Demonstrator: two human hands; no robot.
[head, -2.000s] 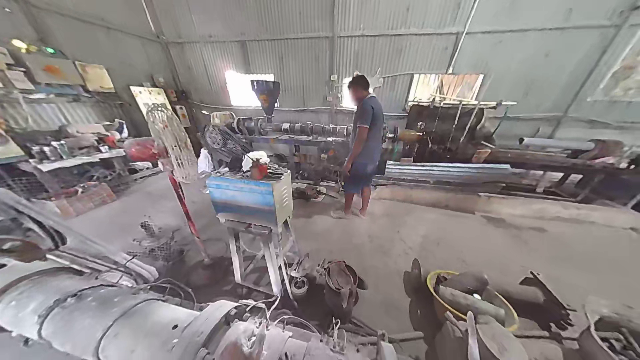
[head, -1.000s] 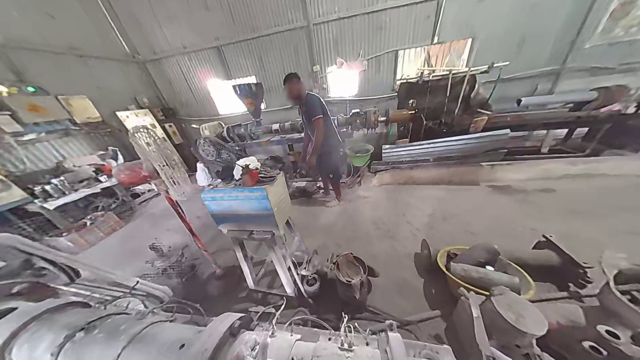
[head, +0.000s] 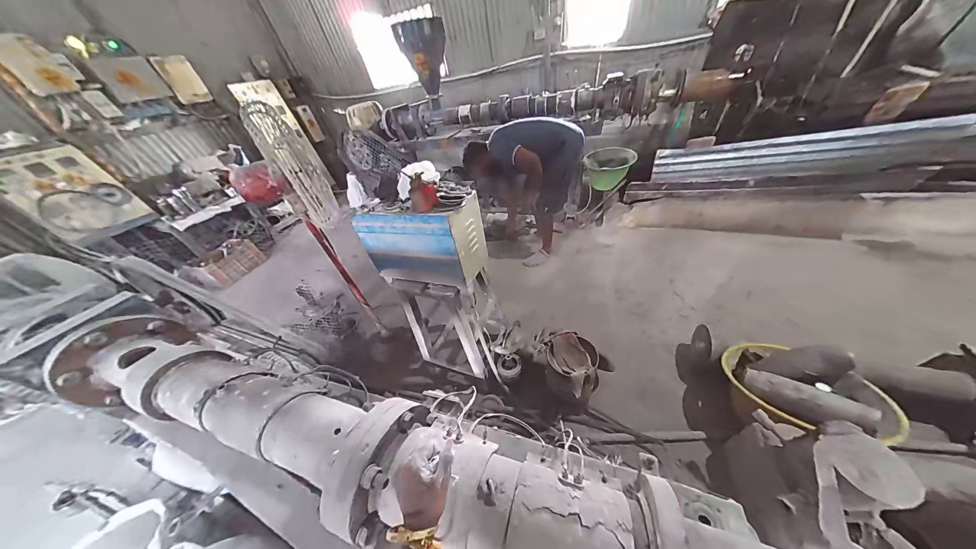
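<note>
Neither my left hand nor my right hand shows in the head view. A long extruder barrel (head: 297, 427), pale and dusty, with bolted flanges and thin wires, crosses the lower part of the view. Beyond it a blue and cream metal cabinet (head: 415, 244) stands on a metal leg frame. A red container (head: 424, 197) and a white cloth (head: 418, 177) lie on its top. Behind the cabinet a person (head: 537, 152) bends far down, arms reaching toward the floor; what the hands touch is too small to tell.
A standing fan (head: 286, 152) on a red pole is left of the cabinet. A yellow-rimmed basin (head: 728, 366) holding metal cylinders sits at the right. A green basin (head: 610, 177) is near the person. Corrugated sheets (head: 808, 152) lie along the back right, beside a second extruder line (head: 526, 108).
The person at the back was standing upright two seconds ago, leaned slightly one second ago, and is now bent over. The view has shifted closer to the cabinet.
</note>
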